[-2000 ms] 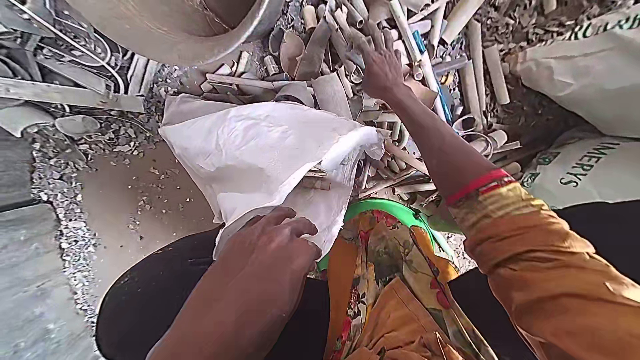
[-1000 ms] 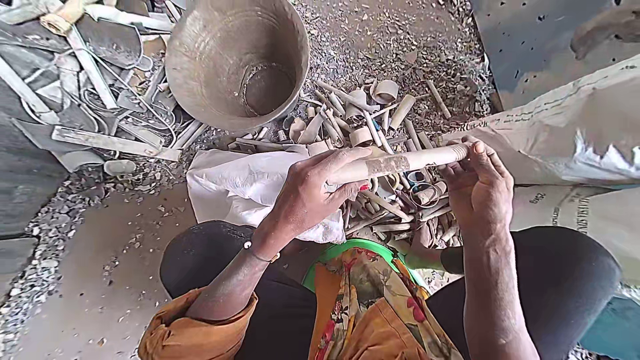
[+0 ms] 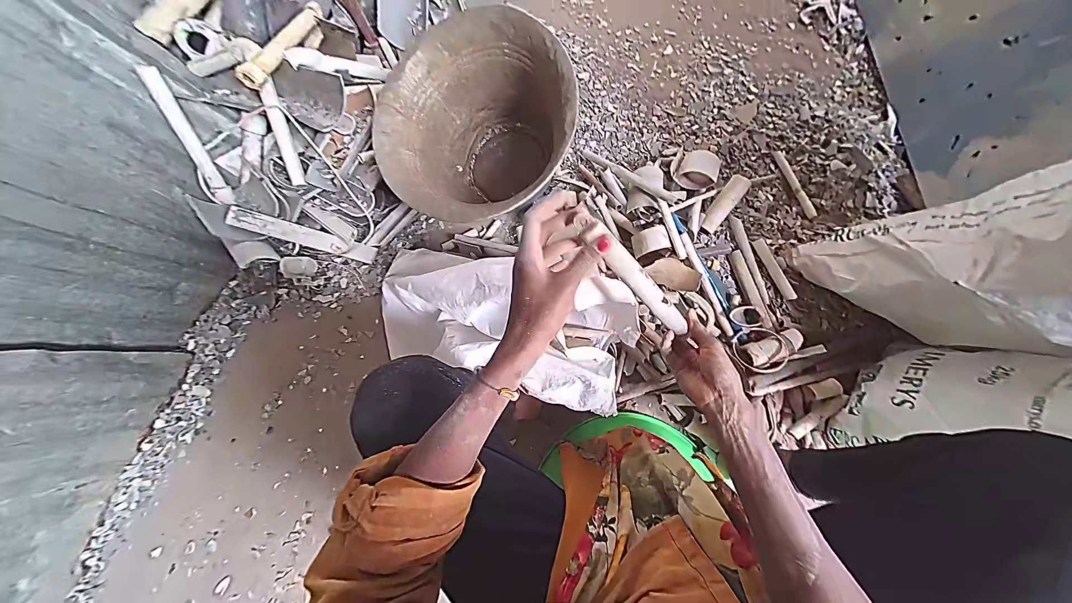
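Observation:
A pale, dirty plastic pipe piece [image 3: 638, 280] is held between both hands, slanting down to the right. My left hand [image 3: 548, 272] grips its upper end, a red-nailed finger showing against it. At the lower end, the fingers of my right hand [image 3: 703, 364] are closed around the tip. Beneath the hands lies a crumpled white sack [image 3: 452, 306] with a few pipe pieces at its opening. A heap of cut pipe pieces and rings [image 3: 758, 268] spreads behind and to the right of my right hand.
A large dusty tub [image 3: 477, 109] stands beyond my left hand. Longer pipe scraps [image 3: 285, 230] are piled at the upper left beside a grey wall [image 3: 100, 209]. Printed sacks [image 3: 963, 268] lie at the right. A green rim [image 3: 628, 423] shows between the knees, and chips litter the ground.
Two seconds ago my right hand reached into the pipe heap and my left lay on the white sack. The pipe, held nearly level one second ago, now slants down to the right.

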